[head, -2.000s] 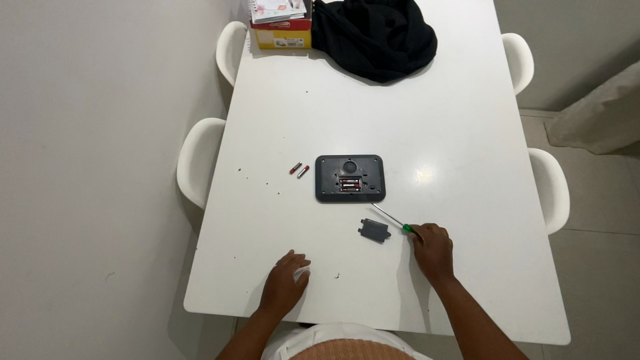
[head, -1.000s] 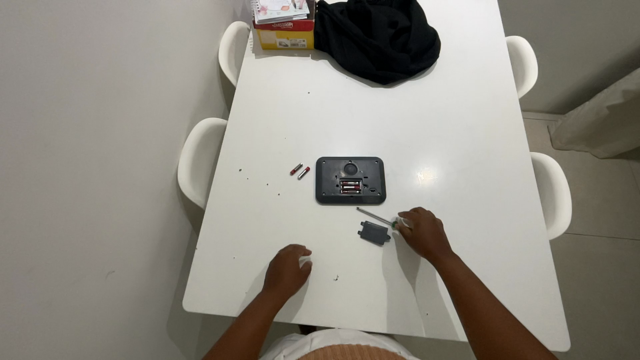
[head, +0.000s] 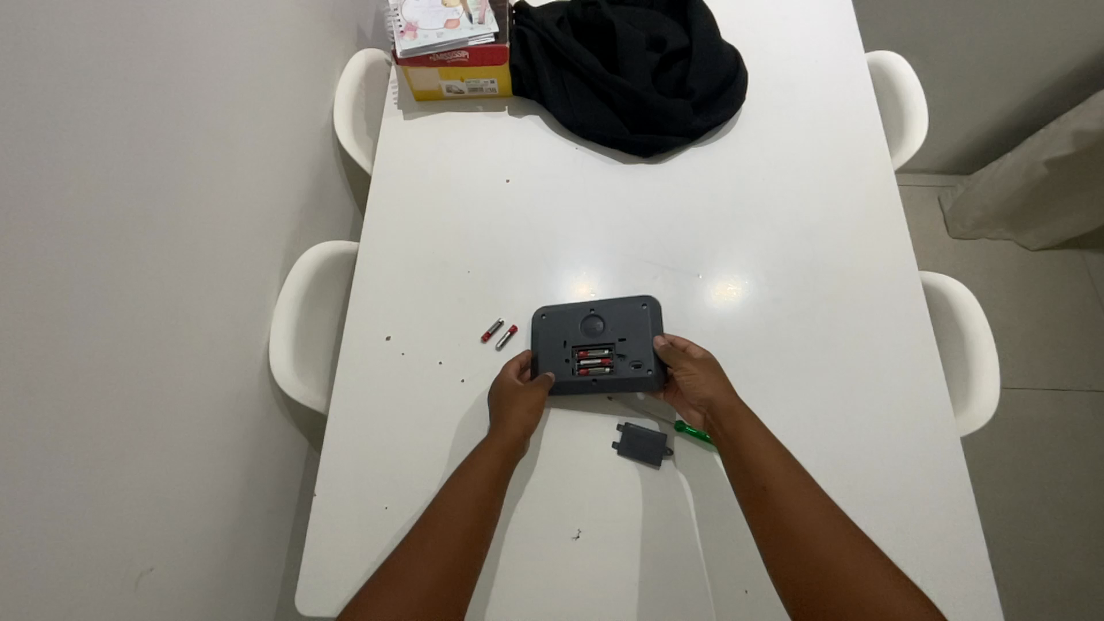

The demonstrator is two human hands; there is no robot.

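My left hand (head: 517,398) and my right hand (head: 694,379) grip a dark grey plastic device (head: 561,332) by its left and right edges. Its back faces up, and the battery compartment stands uncovered with several red and silver batteries (head: 594,361) in it. Below the device, a grey battery cover (head: 642,444) lies on the table. A screwdriver with a green handle (head: 693,432) rests beside the cover, partly hidden by my right hand and wrist. Two loose batteries (head: 499,334) lie just left of the device.
At the far end of the white table (head: 448,216) a yellow and red cardboard box (head: 457,78) carries a spiral notebook (head: 442,24). Black cloth (head: 634,78) is heaped against the box. White chairs (head: 312,323) line both sides, and small dark specks dot the tabletop.
My right hand has let go of the screwdriver, which now lies on the table. Both hands have moved to the device and taken hold of it; it is slightly tilted compared with before.
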